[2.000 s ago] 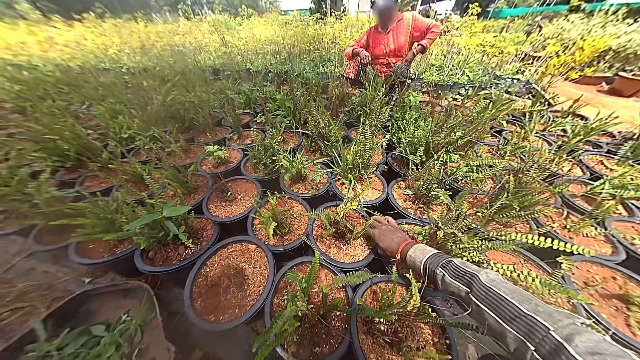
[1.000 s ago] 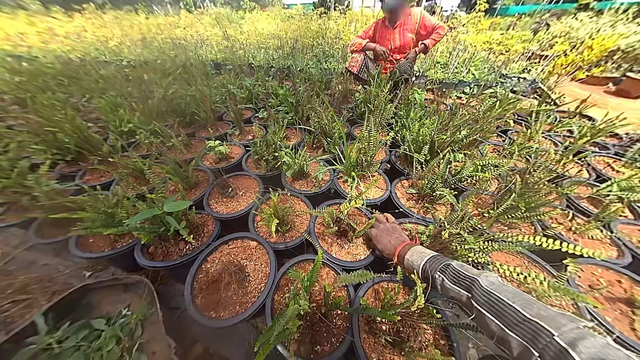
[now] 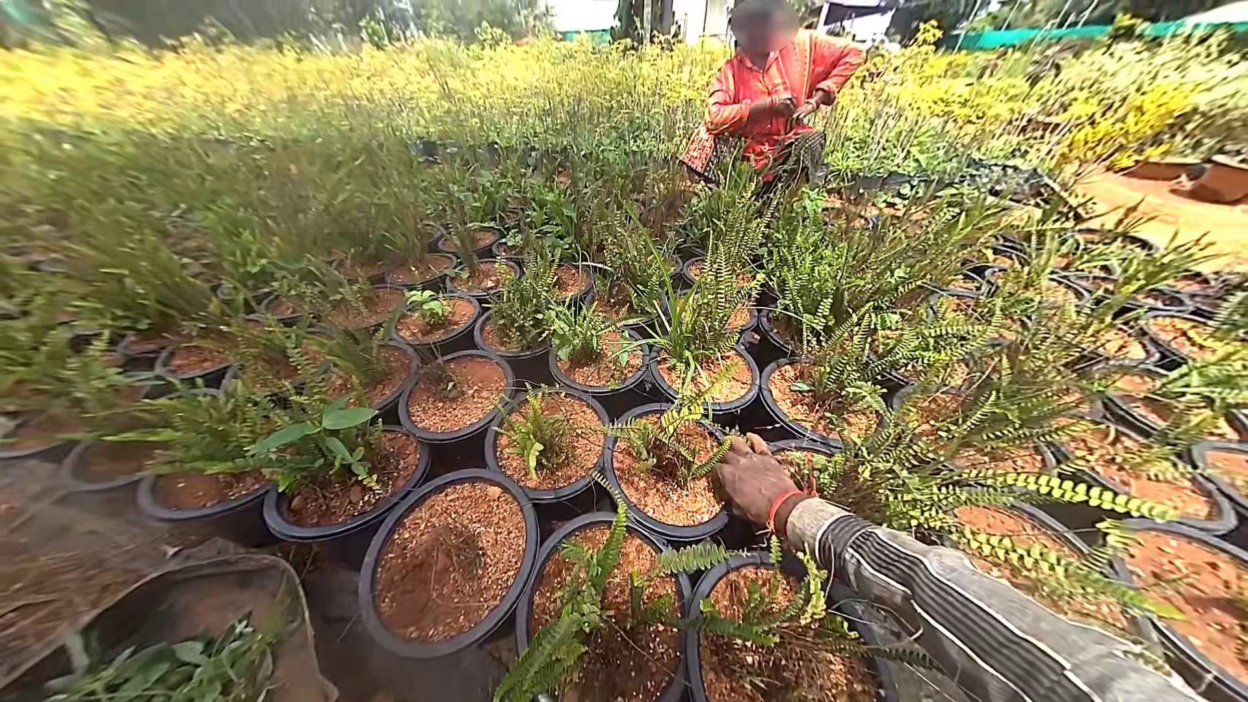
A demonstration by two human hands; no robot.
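My right hand [image 3: 759, 482], with a red-orange cord at the wrist and a grey striped sleeve, rests at the right rim of a black plastic pot [image 3: 667, 472]. A small fern [image 3: 673, 444] grows in that pot's reddish-brown grit. The fingertips are partly hidden among fronds, so whether they grip anything cannot be told. Just left stands a pot with another small fern [image 3: 538, 441]. Nearer the camera is a pot of bare soil [image 3: 450, 561], beside a pot with longer fern fronds [image 3: 595, 595]. My left hand is not in view.
Rows of black pots with ferns surround the hand. At the lower left lies an open sack [image 3: 292, 609] with pulled green leaves [image 3: 180, 668] in it. A person in an orange-red shirt [image 3: 770, 93] sits among the plants at the back. Terracotta-coloured containers [image 3: 1219, 181] stand at the far right.
The other person's hands have come together in front of the chest, away from the knees. My right hand has stayed at about the same pot.
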